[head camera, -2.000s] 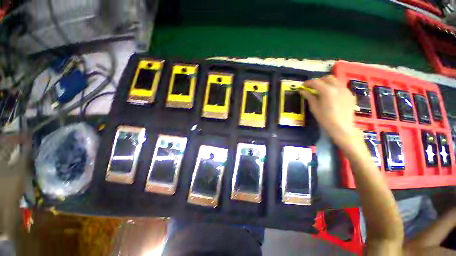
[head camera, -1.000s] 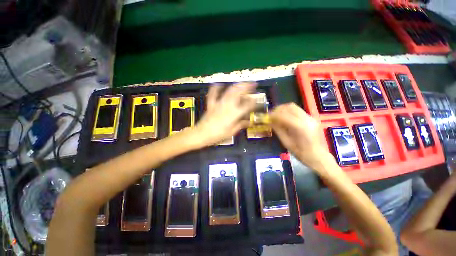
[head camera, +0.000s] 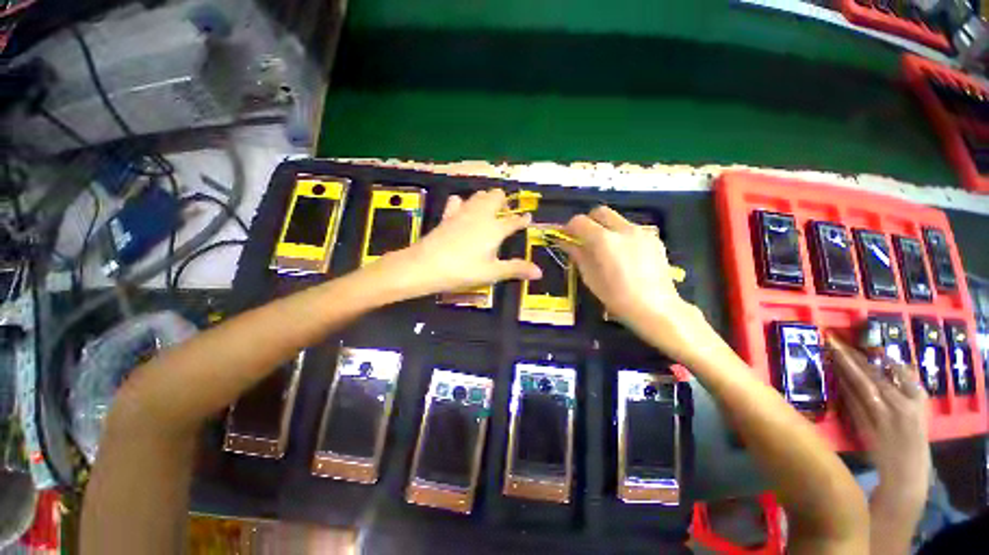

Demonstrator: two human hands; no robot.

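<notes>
A black tray (head camera: pixel 434 336) holds two rows of phones. Yellow film frames the back-row phones at the left, such as this phone (head camera: pixel 310 226); the front-row phones show no yellow. My right hand (head camera: pixel 624 260) pinches a lifted yellow film strip (head camera: pixel 555 234) at the top of the fourth back-row phone (head camera: pixel 548 287). My left hand (head camera: pixel 477 241) is over the third phone, thumb apart from the fingers; a yellow film piece (head camera: pixel 524 203) is at its fingertips, its grip unclear. My right hand hides most of the fifth phone; a yellow bit (head camera: pixel 678 274) shows beside that hand.
A red tray (head camera: pixel 748 314) of dark phones lies at the right, with another person's hand (head camera: pixel 889 396) over its front row. A clear plastic bag (head camera: pixel 136 374), cables and a grey equipment case (head camera: pixel 141 76) are at the left. A green belt (head camera: pixel 564 98) runs behind the trays.
My hands have moved from the fifth back-row phone to around the third and fourth. Yellow film is now lifted at the fourth. Another person's hand has entered over the red tray. The view has shifted.
</notes>
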